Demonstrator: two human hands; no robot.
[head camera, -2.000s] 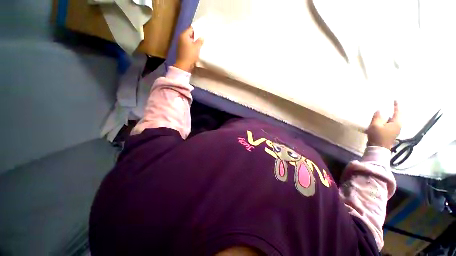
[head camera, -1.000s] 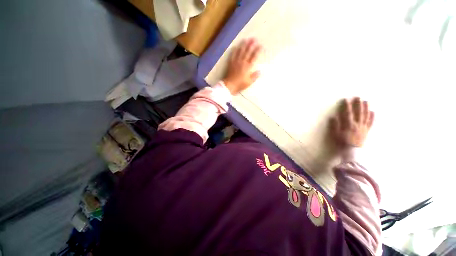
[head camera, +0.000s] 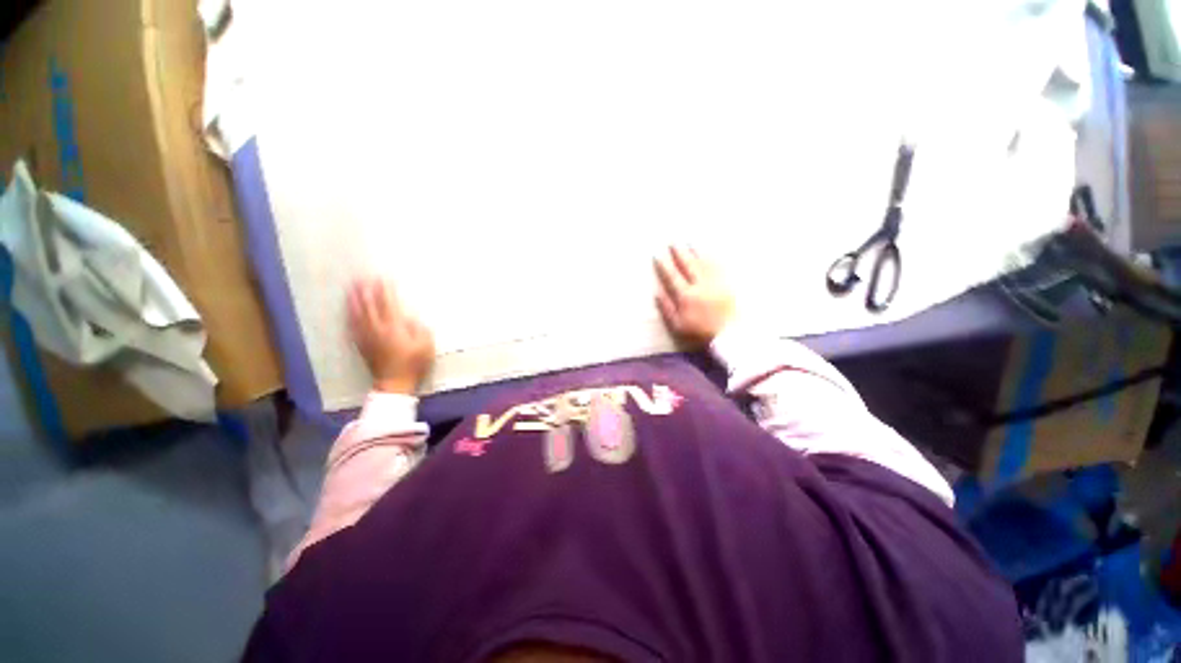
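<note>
White fabric (head camera: 544, 168) lies flat over most of the table, glaring bright, its near edge close to my body. My left hand (head camera: 389, 339) rests palm down on it near the left corner, fingers a little apart, holding nothing. My right hand (head camera: 692, 298) rests on the fabric near the front edge at the middle, fingers apart and empty. Black-handled shears (head camera: 883, 240) lie on the fabric to the right of my right hand, blades pointing away from me.
A purple-blue table cover (head camera: 275, 279) shows along the left edge. A cardboard box (head camera: 194, 220) stands at left with a cream scrap (head camera: 110, 304) hanging over it. Another carton (head camera: 1078, 395) is below right, near blue bags (head camera: 1036, 531). A dark object with a cord (head camera: 1101, 266) is at the right end.
The view has turned and shifted. The near fabric fold seen earlier now lies flat. Both hands moved from the edge onto the cloth, and the right hand is now farther from the shears.
</note>
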